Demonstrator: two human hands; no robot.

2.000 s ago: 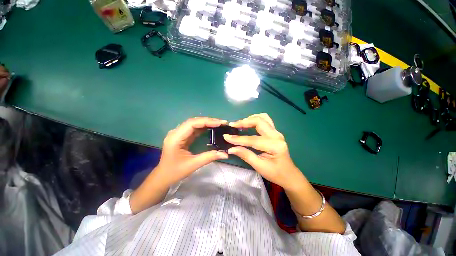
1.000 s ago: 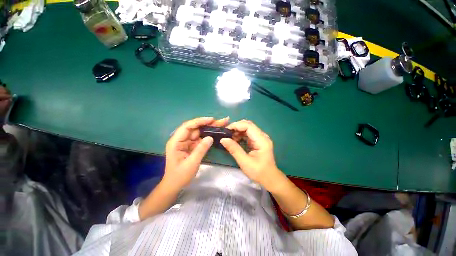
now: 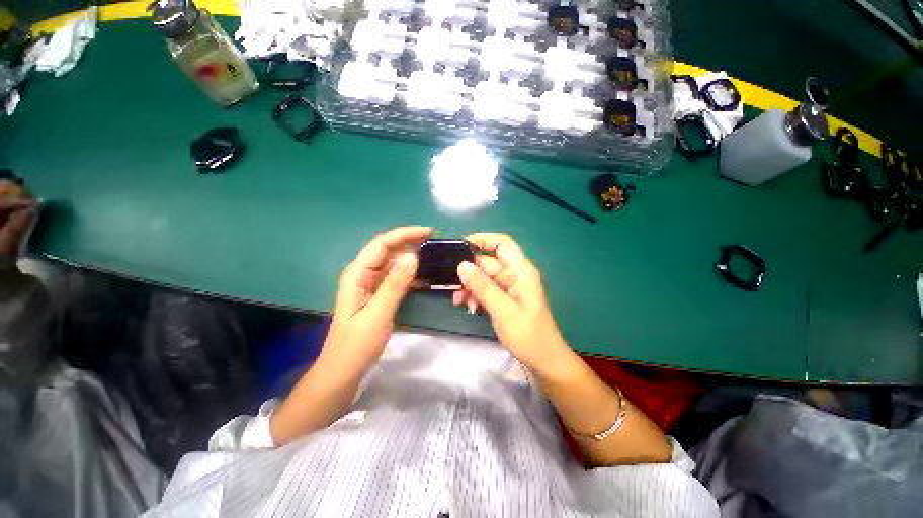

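Observation:
A black glossy watch head (image 3: pixel 443 261) is held up between both hands, above the bench edge nearest me. Its dark flat face shows, with a bright metal edge along the bottom. My left hand (image 3: pixel 376 283) grips its left side with thumb and fingers. My right hand (image 3: pixel 506 287) grips its right side, the thumb on its lower right corner. The fingertips hide both ends of the watch head. I cannot tell whether any finger supports it from behind.
Green bench (image 3: pixel 304 223) with a bright light spot (image 3: pixel 465 176), tweezers (image 3: pixel 549 194), loose module (image 3: pixel 611 192), blister tray (image 3: pixel 486 71), glass bottle (image 3: pixel 207 61), dispenser bottle (image 3: pixel 767 147), spare frame (image 3: pixel 742 267) and another watch head (image 3: pixel 217 149). Another person's hand (image 3: pixel 14 214) is at the left edge.
The watch head was first seen with an end metal edge showing, then thin and edge-on. Now its flat face shows. Both hands have shifted their grip around it. The view has moved slightly.

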